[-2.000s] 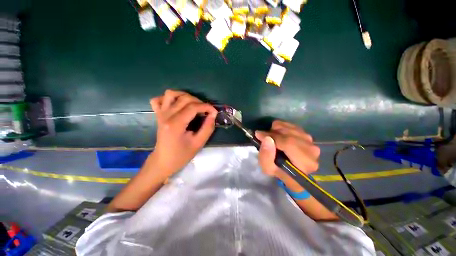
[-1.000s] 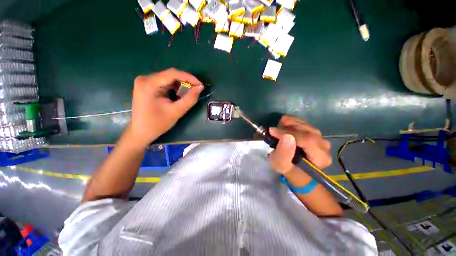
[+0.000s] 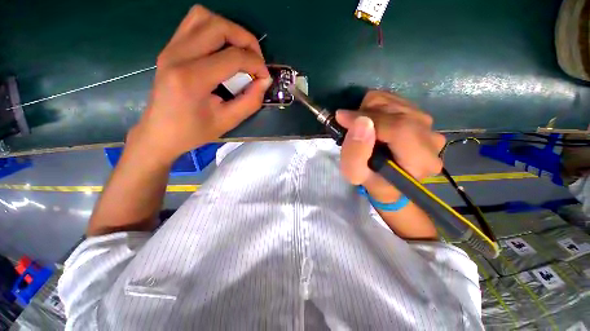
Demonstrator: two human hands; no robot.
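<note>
The small device housing with its circuit board (image 3: pixel 281 86) lies on the green bench, a pale tab (image 3: pixel 301 85) at its right end. My left hand (image 3: pixel 206 87) holds a silver-white pouch cell (image 3: pixel 238 83), its fingertips at the device's left edge. Its leads are hidden by the fingers. The solder wire (image 3: pixel 90 86) runs from the left to behind my left hand, and a thin end shows above the fingers. My right hand (image 3: pixel 389 143) holds the soldering iron (image 3: pixel 420 194) like a pen, its tip at the right part of the board.
One pouch cell (image 3: pixel 372 9) lies at the top edge. A tan ring-shaped container (image 3: pixel 574 42) is cut off at the upper right. Part of the solder wire stand (image 3: pixel 14 106) is at the left edge. The iron's cord (image 3: pixel 460 187) hangs below the bench edge. Labelled cartons (image 3: pixel 546 275) are at lower right.
My left hand has brought the pouch cell from above left of the device to its left edge. The iron tip has moved onto the board. The view has shifted, leaving the cell heap out of frame.
</note>
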